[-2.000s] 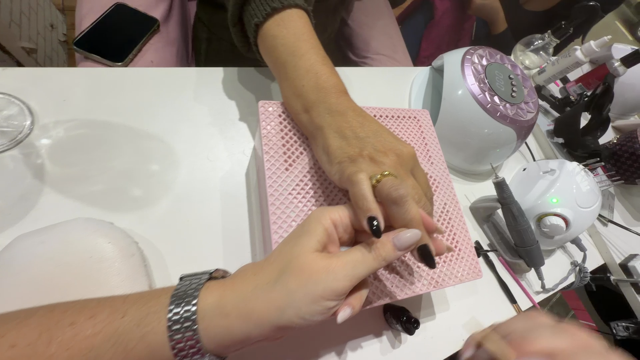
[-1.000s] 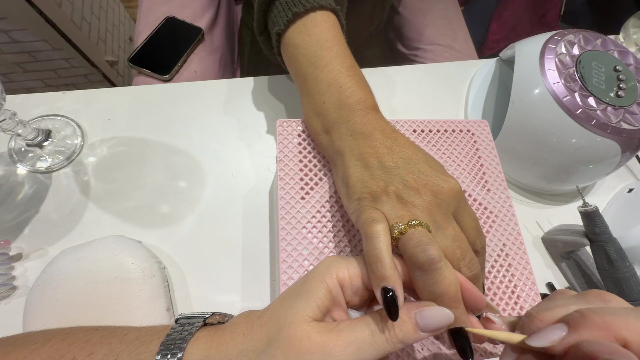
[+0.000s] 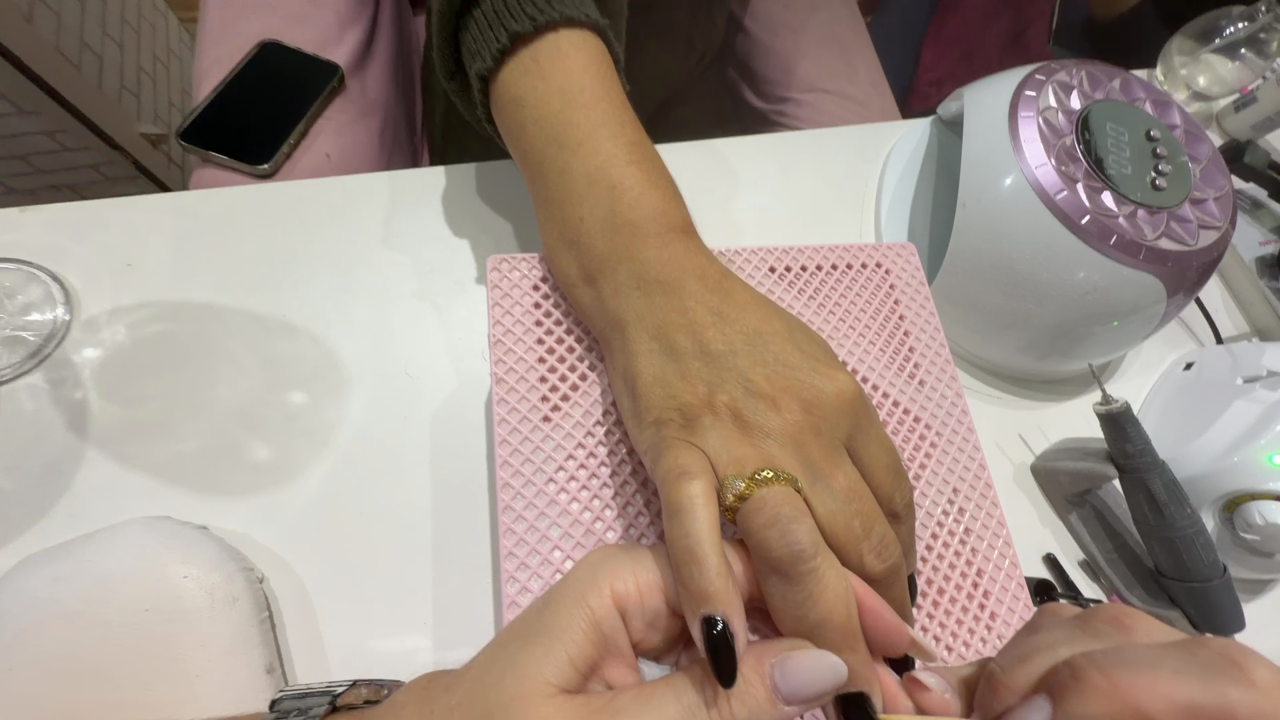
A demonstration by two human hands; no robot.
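Observation:
Another person's hand (image 3: 740, 380), with black nails and a gold ring (image 3: 757, 488), lies palm down over a pink lattice dust collector (image 3: 560, 450). My left hand (image 3: 640, 630), a metal watch (image 3: 335, 697) on its wrist, holds one finger of that hand, thumb on top. At the bottom right my right hand (image 3: 1120, 665) pinches a thin wooden stick (image 3: 915, 716), its end at the black nail of the held finger. The lower parts of my right hand and the stick are cut off by the frame edge.
A white and purple nail lamp (image 3: 1060, 230) stands back right. Beside it, a nail drill handpiece (image 3: 1165, 510) rests in a holder by a white drill unit (image 3: 1240, 440). A white cushion (image 3: 130, 620) and a glass base (image 3: 30, 318) are at left. A phone (image 3: 262, 105) lies on the person's lap.
My right hand has come in from the lower right to the held finger, where the wooden stick now touches near the nail. My left hand keeps its hold. The view has moved closer.

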